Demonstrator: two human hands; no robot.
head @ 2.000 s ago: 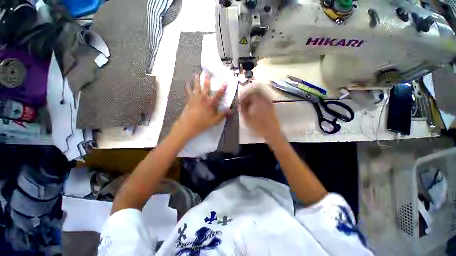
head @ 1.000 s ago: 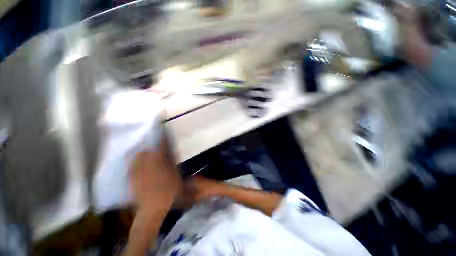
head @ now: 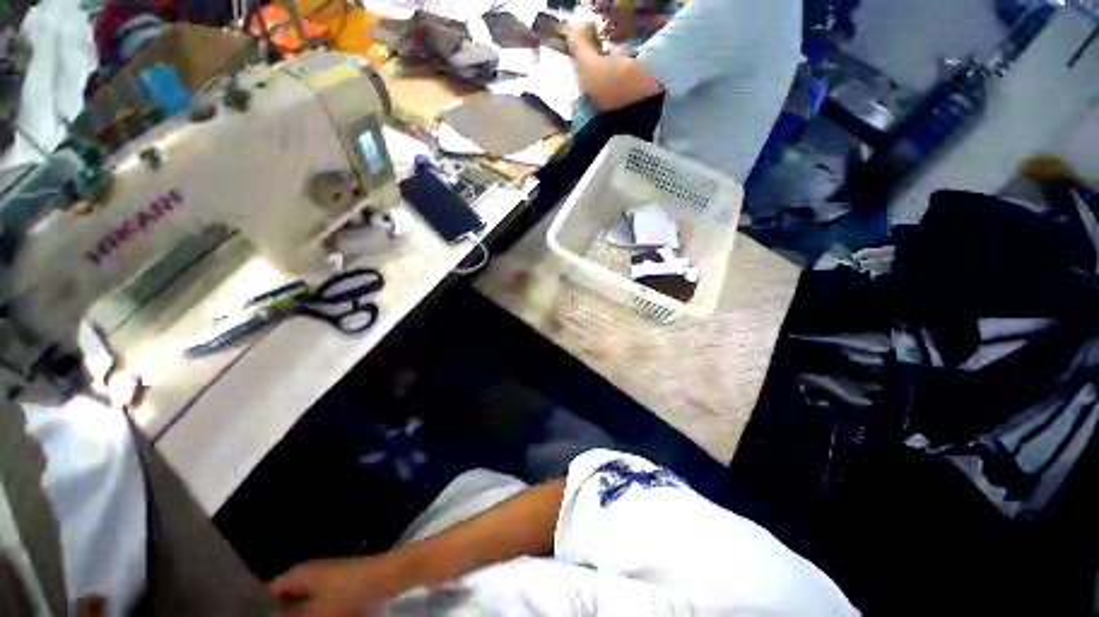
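A brown-grey fabric panel [head: 193,560] with a white piece [head: 90,494] on it lies at the lower left, below the needle area of the cream HIKARI sewing machine [head: 229,181]. My right hand [head: 331,588] is low in the picture at the panel's right edge, slightly blurred; its fingers are partly hidden, so its hold cannot be told. Of my left hand [head: 90,605] only a small bit of skin shows on the white piece at the bottom edge.
Black-handled shears [head: 344,299] and blue and yellow-green slim tools [head: 259,307] lie on the white table [head: 259,404]. A dark phone [head: 440,203] with a white cord is at its end. A white basket [head: 566,241] holds scraps on a wooden board [head: 675,374]. Another person [head: 729,72] works behind.
The view has swung right, bringing the basket and the other person into sight. My right hand has moved from beside the needle down towards my lap; my left hand is now nearly out of view.
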